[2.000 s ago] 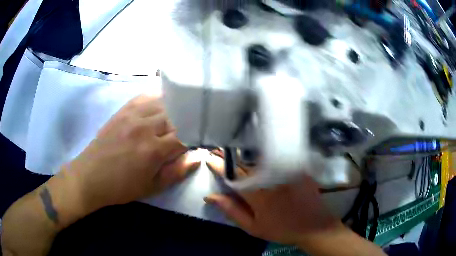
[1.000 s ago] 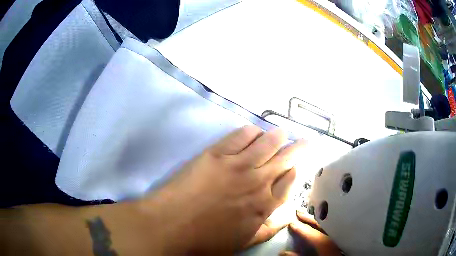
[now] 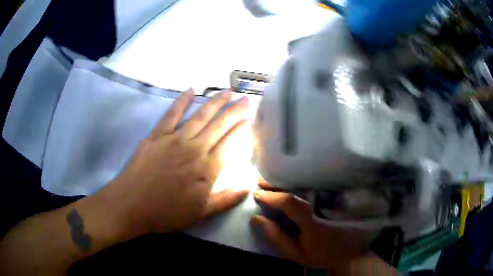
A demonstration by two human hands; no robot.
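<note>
White pocketing with a narrow dark-edged seam along its top lies across the machine bed. My left hand lies flat on it, fingers spread, pressing it down. My right hand is at the cloth's right part, thumb and finger close together at its edge, partly hidden under the machine head. The white sewing machine head is blurred and stands just right of my left fingertips. The needle area is hidden by glare and the head.
Navy cloth lies at the upper left, with more dark cloth along the bottom. A small metal frame-shaped part is on the bed behind my fingers. A green measuring strip and a yellow item are at the right.
Since one second ago the view has swung, so hands and cloth appear farther left and the head looks larger. My left fingers are more spread than in the earlier frames.
</note>
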